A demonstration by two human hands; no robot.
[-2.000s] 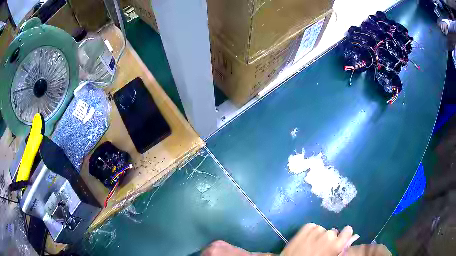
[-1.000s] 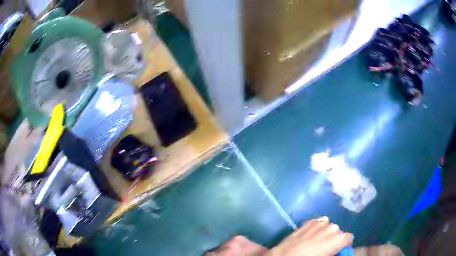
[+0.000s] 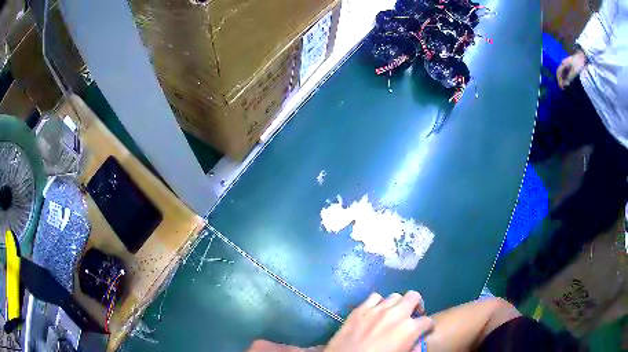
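Note:
My left hand is at the bottom edge, its fingers curled over my right wrist near a blue band. My right forearm enters from the lower right, with a dark sleeve. A strip of skin, seemingly my right hand, shows at the bottom edge left of it, mostly cut off. Black round wired parts with red wires are grouped on the green bench top, far from my hands. A pale worn patch marks the bench in front of my hands.
At left, a wooden board bears a flat black device, one wired black part and a silvery pouch. A green fan and yellow-black tool are beside it. Cartons stand behind a post. A person is at right.
The view has swung right, so bench things appear further left. The person and a floor carton at right have come into view. My hands stay together at the bottom edge.

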